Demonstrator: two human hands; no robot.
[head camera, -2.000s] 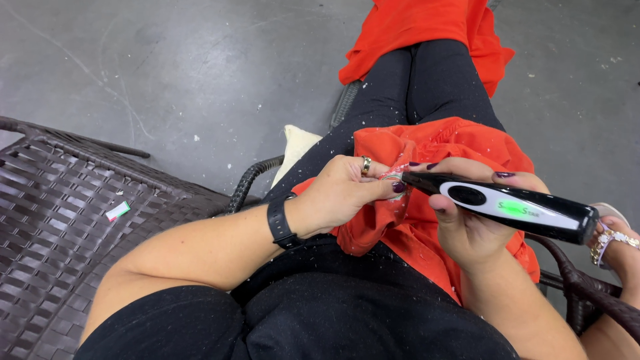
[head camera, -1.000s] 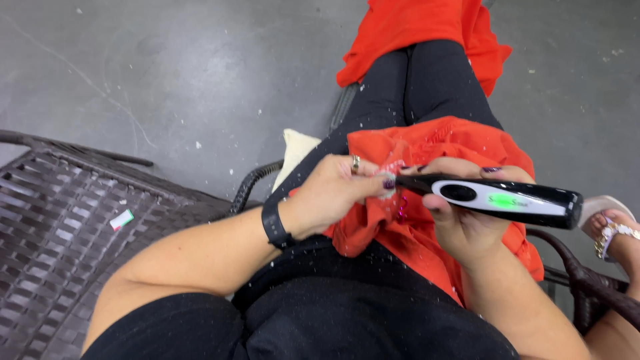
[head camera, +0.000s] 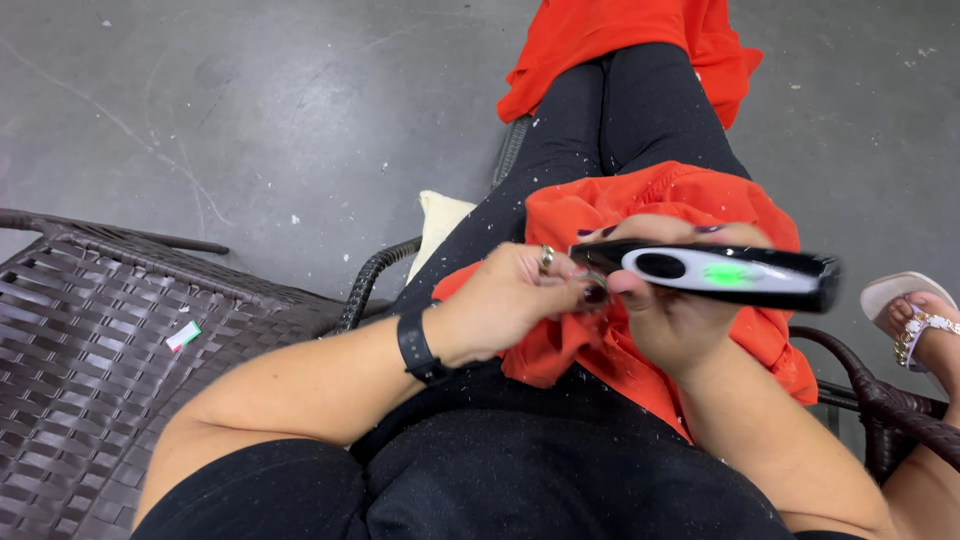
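Observation:
Red fabric (head camera: 742, 202) lies bunched over my lap, dotted with pale bits of lint or thread. My left hand (head camera: 510, 296), with a ring and a black wristband (head camera: 420, 349), pinches a small part of it between thumb and fingers. A black and white cordless hair clipper or trimmer (head camera: 727, 277) with a green light is in my right hand (head camera: 675, 300). Its narrow end points left and sits close beside the left fingertips; whether it touches the cloth there is blurred and partly hidden by the fingers.
A brown woven chair seat (head camera: 90, 360) at the left bears a small white, green and red tag (head camera: 184, 336). A cream cloth corner (head camera: 442, 221) shows beside my thigh. More red fabric (head camera: 600, 30) covers my lower legs. Another person's sandaled foot (head camera: 926, 322) is at the right, near a chair arm (head camera: 900, 412).
The hands stay close together at the red cloth throughout. The trimmer's angle has shifted slightly, and it now lies closer to level in view.

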